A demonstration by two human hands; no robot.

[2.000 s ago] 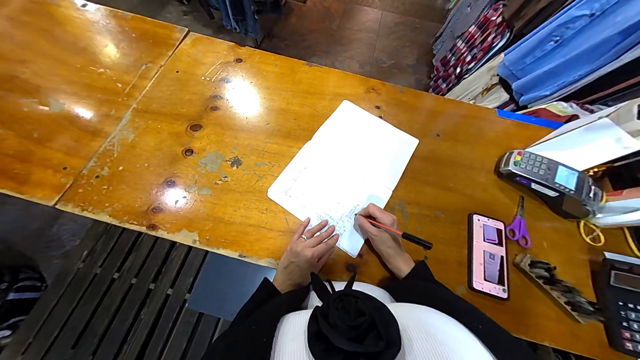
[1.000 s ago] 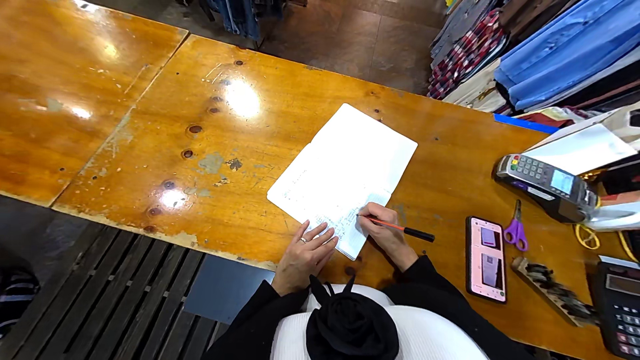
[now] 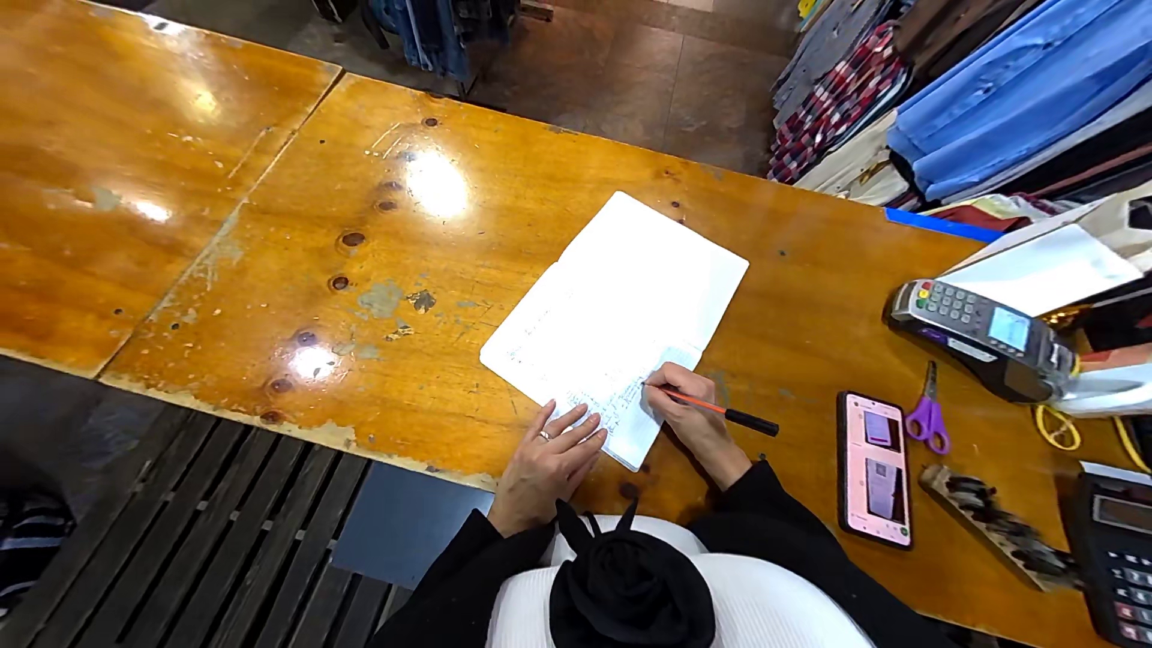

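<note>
An open notebook (image 3: 621, 306) with white pages lies slanted on a varnished wooden counter (image 3: 486, 297). Small handwriting covers part of its lower page. My left hand (image 3: 553, 459), with a ring on one finger, rests flat with its fingertips on the page's lower left edge and holds nothing. My right hand (image 3: 693, 414) grips an orange and black pen (image 3: 711, 406), whose tip is at the written lines near the right side of the lower page.
Right of my right hand are a smartphone (image 3: 875, 468) with a lit screen, purple-handled scissors (image 3: 927, 418), a card terminal (image 3: 976, 333), a wooden strip with dark pieces (image 3: 994, 526) and a calculator (image 3: 1120, 549). Folded and hanging clothes (image 3: 1008, 99) stand beyond the counter's right edge.
</note>
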